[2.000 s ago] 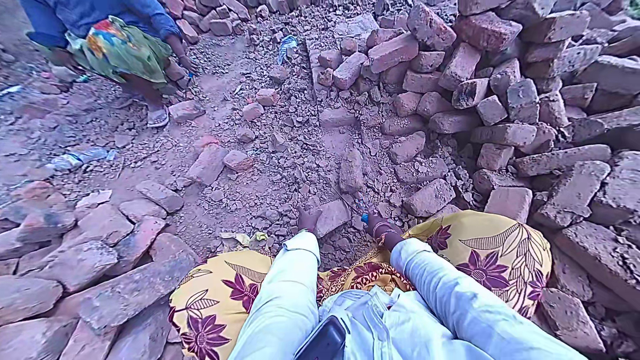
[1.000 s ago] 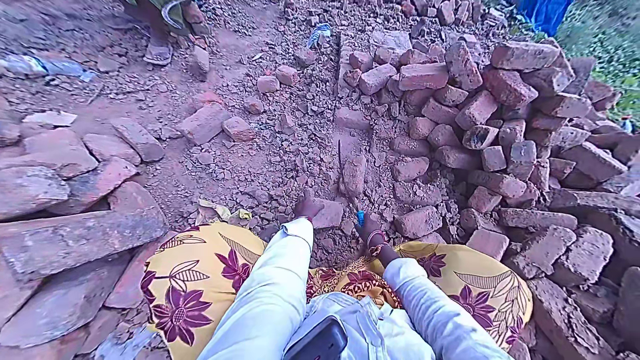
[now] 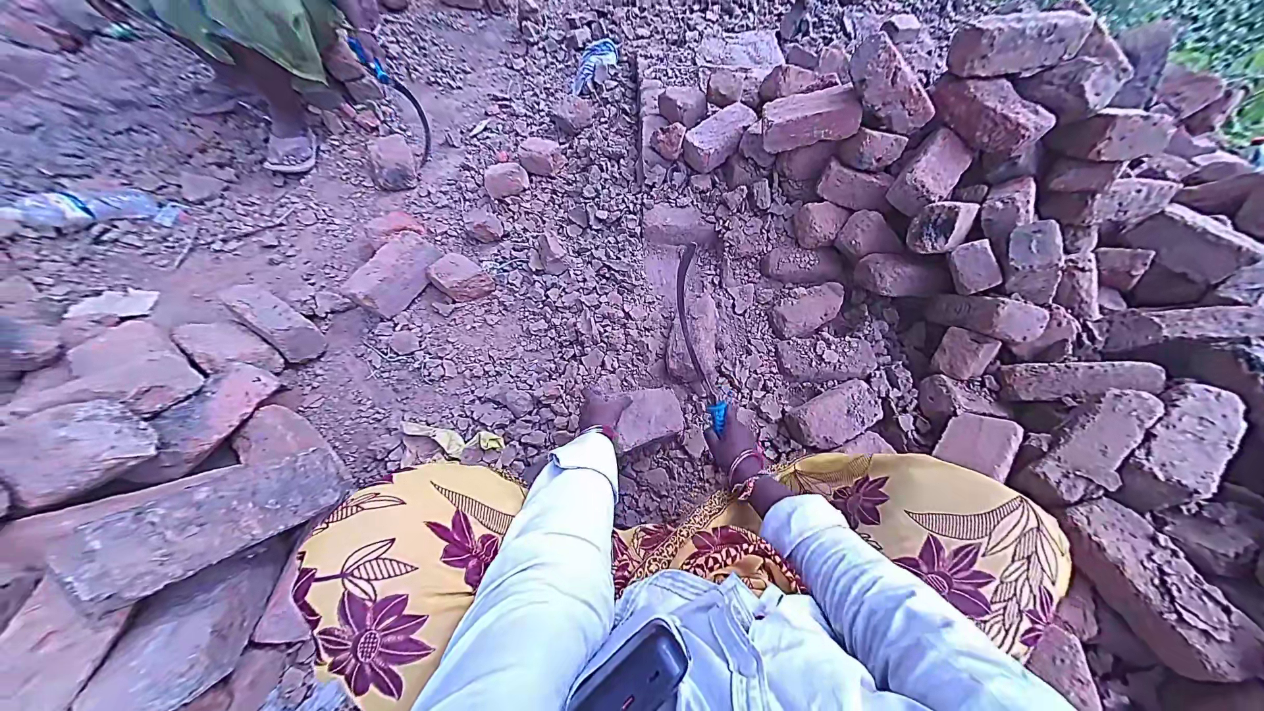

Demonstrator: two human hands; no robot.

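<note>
My right hand (image 3: 733,444) is closed around the blue handle of a thin, dark curved blade (image 3: 683,306), which looks like a sickle and points away from me. My left hand (image 3: 602,410) grips the left end of a reddish brick (image 3: 650,419) on the rubble. Just beyond, under the blade, another brick (image 3: 697,341) lies lengthwise. Bangles circle both wrists. The fingers of my left hand are partly hidden.
A large pile of bricks (image 3: 928,178) rises at the right. Flat bricks (image 3: 188,523) lie stacked at the lower left. Another person (image 3: 286,99) is at the upper left, beside a blue-handled curved tool (image 3: 415,109). Broken brick and soil cover the ground between.
The dark blade in my right hand now shows clearly, stretched forward over the lengthwise brick. My left hand stays at the same brick. The view has shifted.
</note>
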